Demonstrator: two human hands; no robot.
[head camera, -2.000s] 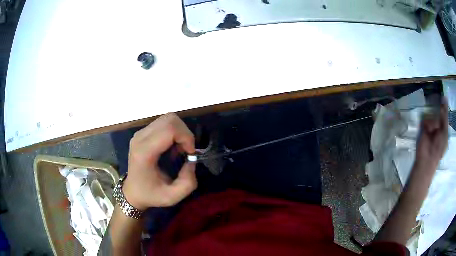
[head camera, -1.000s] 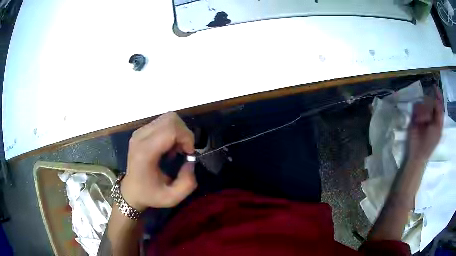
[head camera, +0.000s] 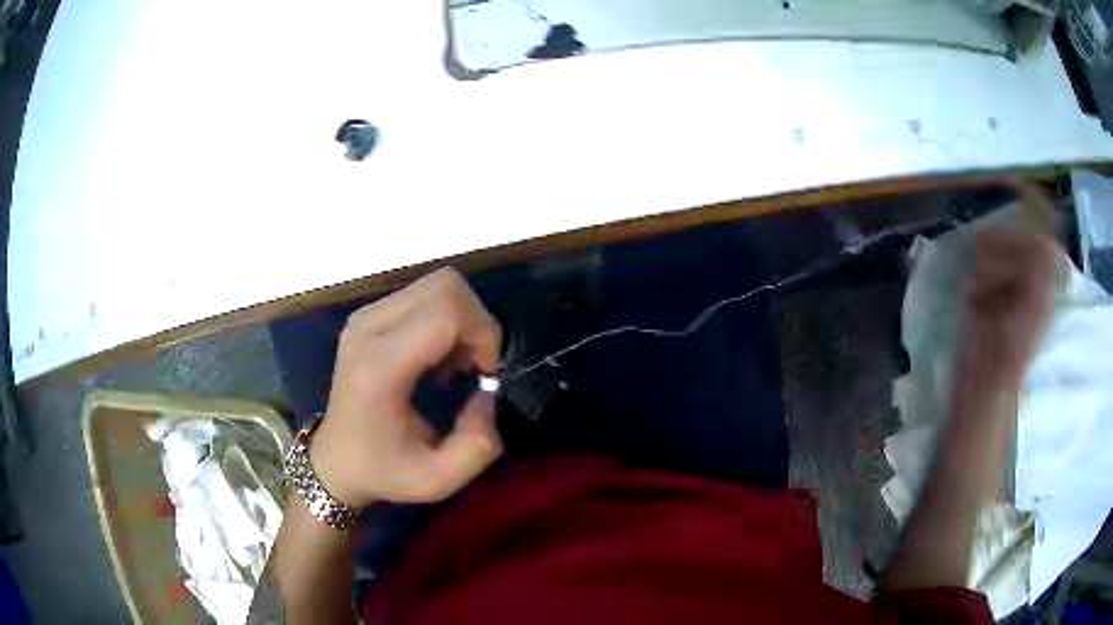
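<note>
My left hand (head camera: 409, 391) is below the table's front edge, with thumb and index finger pinching the small silvery bobbin (head camera: 488, 383). A thin pale thread (head camera: 659, 330) runs from the bobbin in a slack, wavy line to the right, towards my right hand. My right hand (head camera: 1007, 287) is blurred, at the far right in front of the white pieces; its fingers and what they hold cannot be made out. The small dark metal bobbin case (head camera: 356, 139) lies alone on the white table (head camera: 586, 147).
The pale machine bed (head camera: 732, 22) is set in the table at the top. A tan plastic basket (head camera: 110, 513) with white pieces stands on the floor at left. A heap of white and cream pieces (head camera: 1074, 427) lies at right below table level. The table has a brown front edge.
The thread was straight and taut, then sagged, and now hangs in slack waves. My right hand has moved a little left. My left hand keeps its pinch on the bobbin.
</note>
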